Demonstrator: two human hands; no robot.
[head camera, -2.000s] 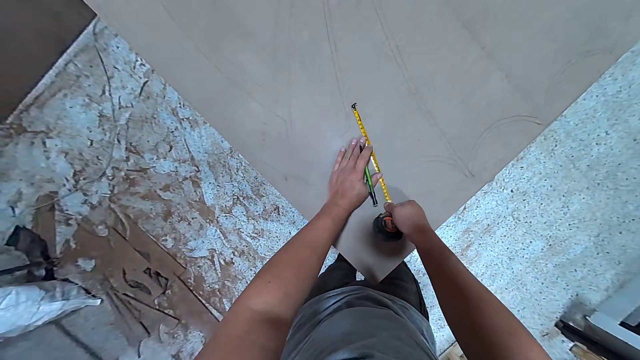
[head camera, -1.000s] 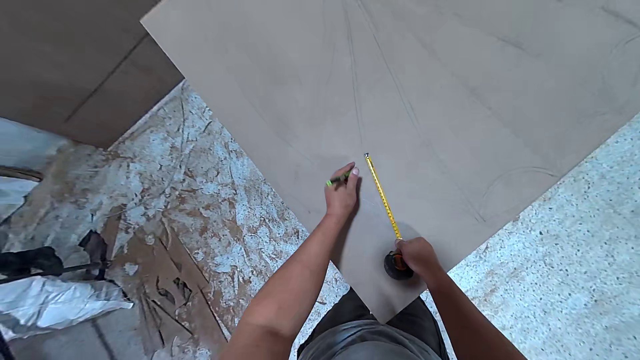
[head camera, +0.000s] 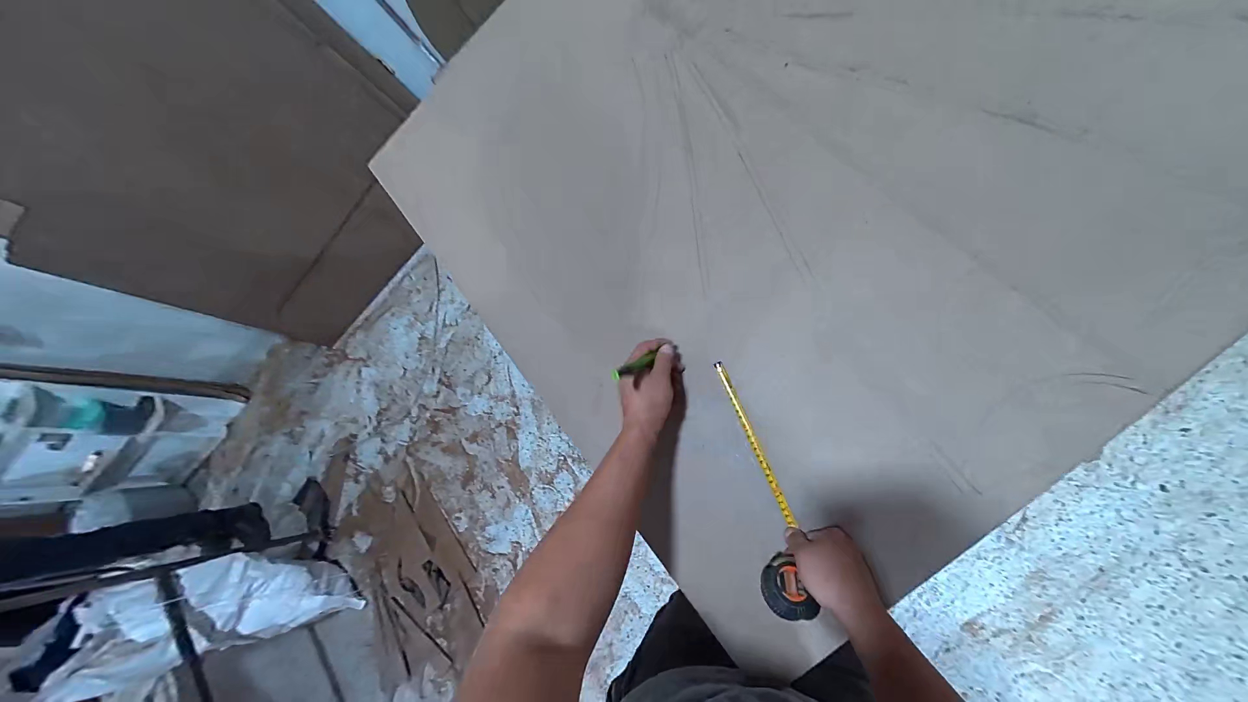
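Observation:
A large grey-brown flat board bears faint dark lines and arcs. Over its lower part, my left hand grips a green and black marking pen, whose green end points left. My right hand, near the board's bottom corner, holds a black and orange tape measure. From its case the yellow tape blade runs up and left across the board, its hooked end a short way right of my left hand and not touching it.
Flaked, stained flooring shows at the left, with torn brown cardboard on it. White plastic sheeting and dark cloth lie on a metal frame at lower left. A brown panel fills the upper left. Speckled floor borders the board at right.
Two seconds ago my left hand lay on the board by the tape blade with the pen beneath it; now it is off the blade, gripping the pen. The view has turned left.

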